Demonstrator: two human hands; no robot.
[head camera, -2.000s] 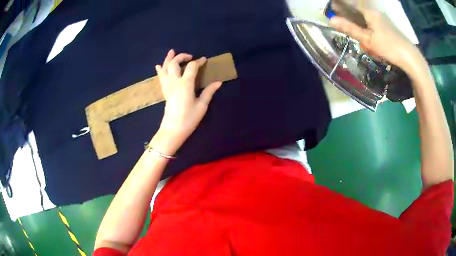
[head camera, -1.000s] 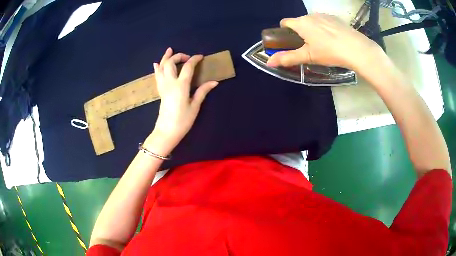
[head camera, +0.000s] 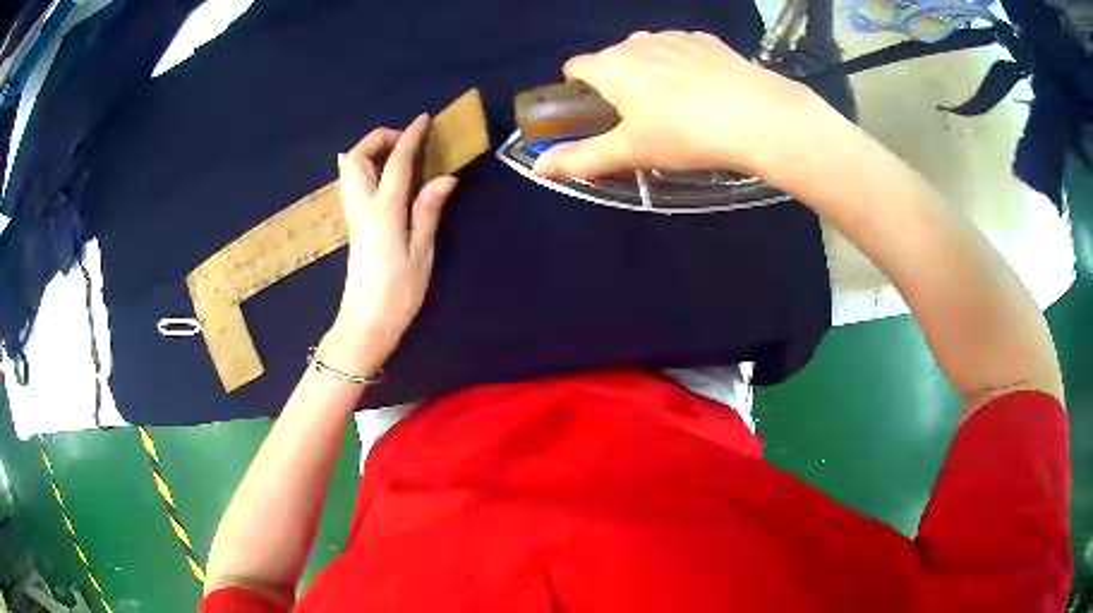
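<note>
The dark navy garment piece (head camera: 575, 287) lies spread over the white-covered table. The tan L-square (head camera: 288, 246) lies on it at the left, with a white string loop at its corner. My left hand (head camera: 390, 228) rests over the L-square's long arm, thumb on one side and fingers on the other. My right hand (head camera: 683, 108) grips the brown handle of the steam iron (head camera: 647, 189). The iron's silver plate is over the navy cloth, its tip pointing left, close to the L-square's end. My right hand and forearm hide part of the iron's rear.
A beige pressing board (head camera: 887, 156) is at the right, with a black strap and grey-blue hose (head camera: 917, 14) at its far side. Bunched dark cloth (head camera: 36, 228) with cords lies at the left end. The table's front edge borders a green floor (head camera: 863, 407) with yellow-black lines.
The iron in my right hand has moved left from the right end of the table onto the navy cloth. My left hand and the L-square have shifted slightly left, the square tilting more steeply.
</note>
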